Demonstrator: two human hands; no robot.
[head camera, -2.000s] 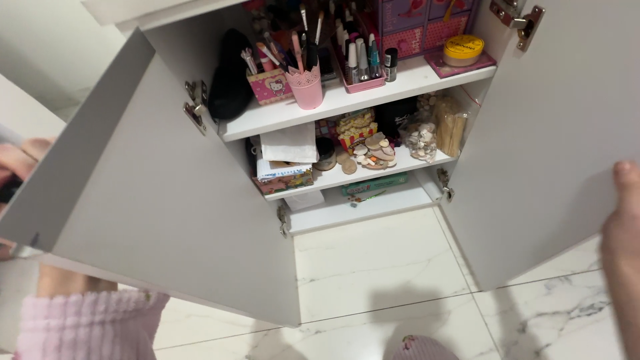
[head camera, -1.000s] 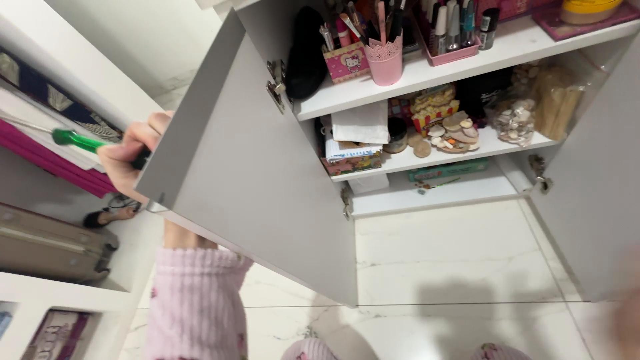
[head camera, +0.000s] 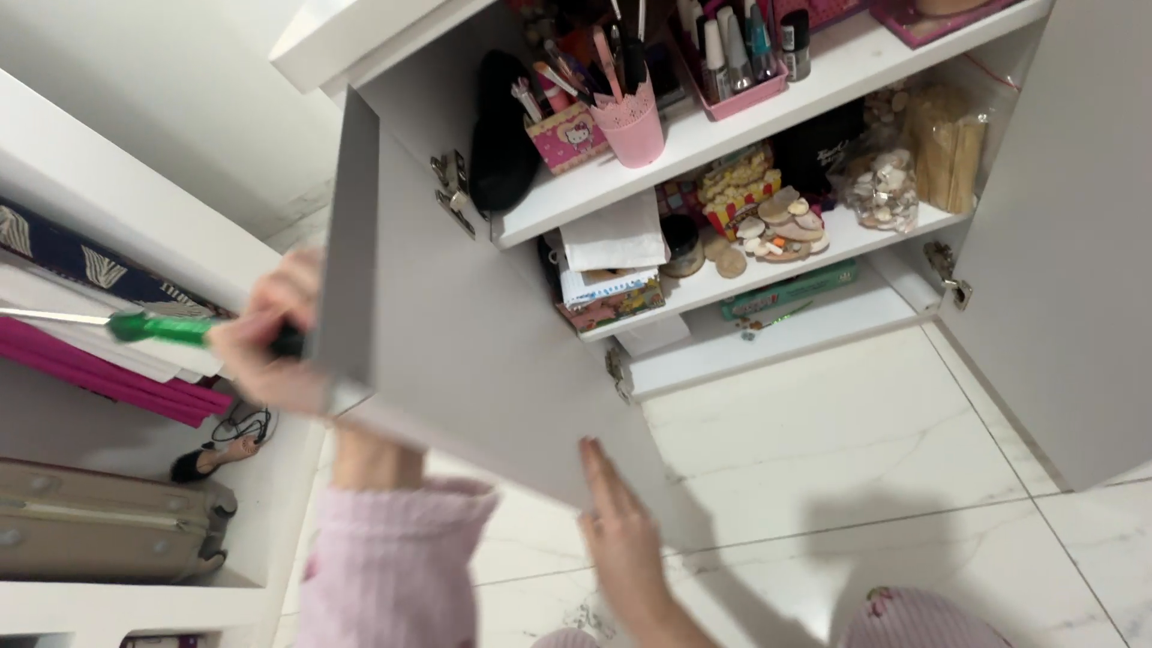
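My left hand (head camera: 274, 337), blurred, holds a screwdriver (head camera: 162, 329) with a green and black handle, its metal shaft pointing left. That hand is at the outer edge of the cabinet's left door (head camera: 486, 360), which stands ajar. Lower down, my right hand (head camera: 621, 526) rests with its fingers extended against the inner face of the same door and holds nothing. Metal hinges (head camera: 454, 193) join this door to the cabinet. The right door (head camera: 1071, 270) also stands ajar, with a hinge (head camera: 948, 274) low on its inner side.
Cabinet shelves (head camera: 774, 99) hold a pink cup (head camera: 632, 130) of brushes, nail polish bottles (head camera: 738, 58), a popcorn-patterned box (head camera: 738, 189) and a bag of shells (head camera: 884, 189). At left, an open compartment holds folded cloths (head camera: 108, 355) and a beige suitcase (head camera: 108, 522). Marble-look tiles (head camera: 810, 450) cover the floor.
My right hand has moved from the right door to the left door's inner face. My left hand still has the screwdriver at the left door's edge. The view has shifted left.
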